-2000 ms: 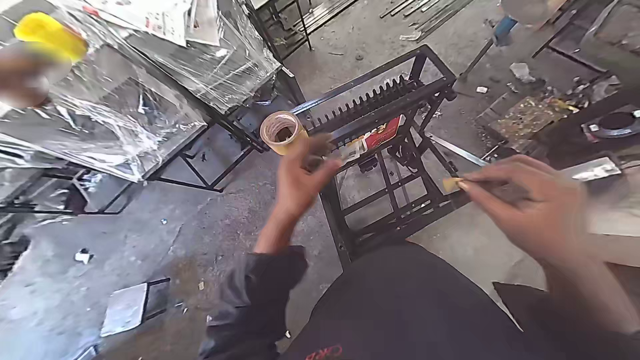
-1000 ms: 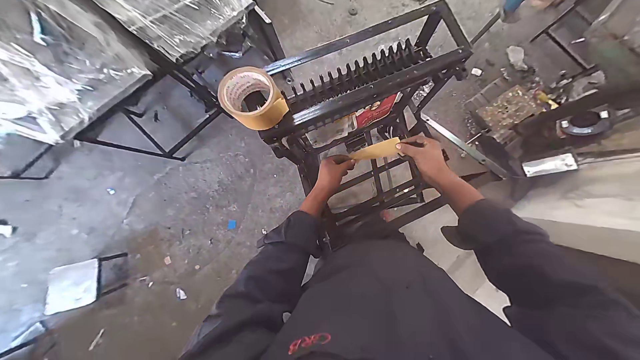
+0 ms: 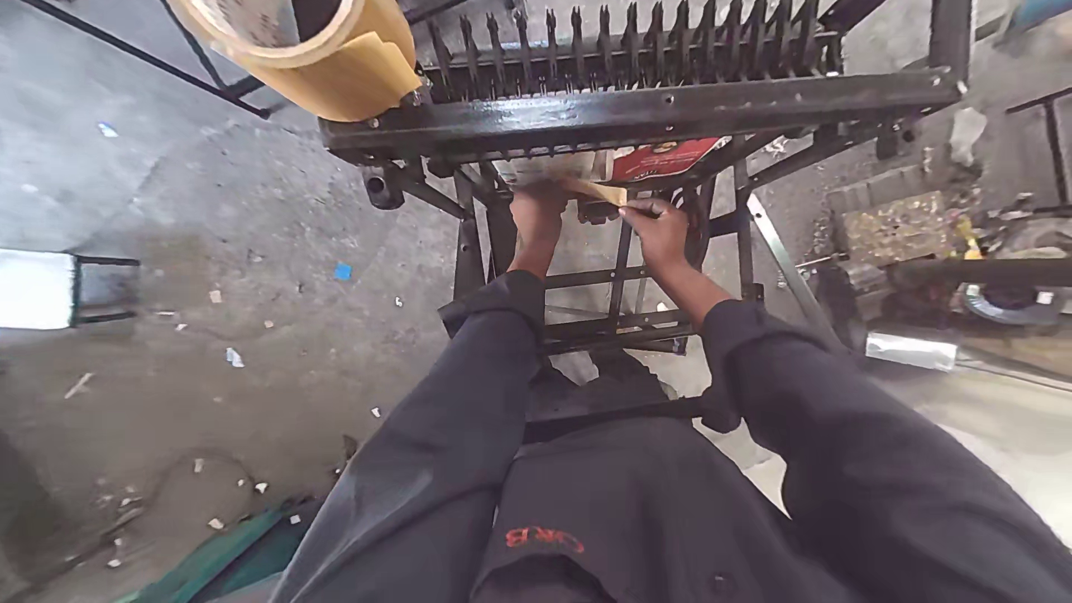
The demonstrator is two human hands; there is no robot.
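A short strip of tan adhesive tape (image 3: 605,193) stretches between my two hands, just below the front rail of a black metal frame (image 3: 653,113). My left hand (image 3: 538,216) is at the strip's left end, its fingertips partly in shadow. At the other end, the thumb and fingers of my right hand (image 3: 662,230) pinch the strip. Behind the strip, under the rail, lies a red printed sheet or packet (image 3: 666,159). A large roll of tan tape (image 3: 352,79) rests on the frame's left corner, with a loose end showing. A row of black metal prongs (image 3: 578,50) stands behind the rail.
Lower bars of the frame (image 3: 615,322) cross beneath my hands. A pale-topped stool or small stand (image 3: 38,289) is at the far left. On the right are a debris-covered block (image 3: 896,226), a slanting metal bar (image 3: 779,243) and a silvery rectangular piece (image 3: 911,352). Scraps litter the floor.
Two seconds ago my hands were apart, a small tan piece in the right; a second ago the strip was between them. Both hands have since moved closer to the front rail. The view has shifted.
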